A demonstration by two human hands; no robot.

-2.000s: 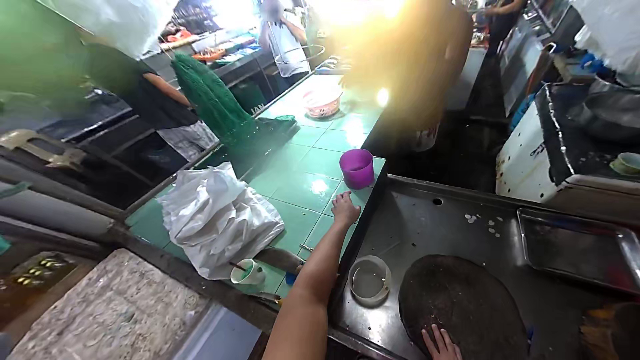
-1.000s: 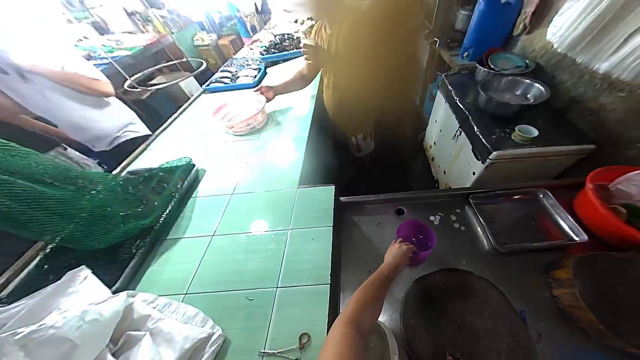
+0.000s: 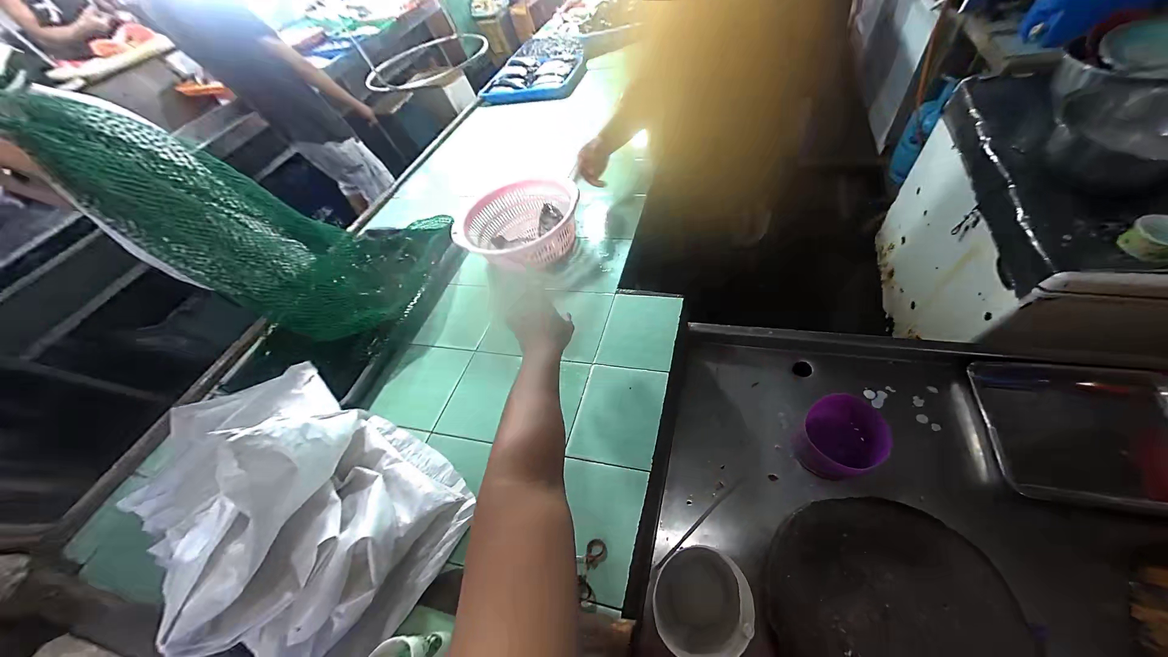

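My left hand (image 3: 540, 315) reaches forward over the green tiled counter (image 3: 625, 411), palm down, with its thumb at the right. Its fingers blur just below a pink perforated plastic basket (image 3: 522, 219); whether they touch it cannot be made out. Dark pieces, perhaps fish, lie in the basket. Another person's hand (image 3: 595, 162) is at the basket's far right rim. A purple plastic bowl (image 3: 844, 436) stands on the metal worktop (image 3: 730, 429) at the right, with a round dark board (image 3: 899, 584) and a pale round container (image 3: 701, 602) nearer. My right hand is out of view.
A white plastic sack (image 3: 301, 520) lies at the left, beyond it green netting (image 3: 210, 219). Scissors (image 3: 591, 570) lie by the counter's near edge. A metal tray (image 3: 1077, 438) is at the right, a blue tray of fish (image 3: 536, 73) farther back. A person in yellow stands across.
My left hand has left the purple bowl, which now stands on the metal worktop, and has moved over the tiles. The pink basket has come nearer along the counter.
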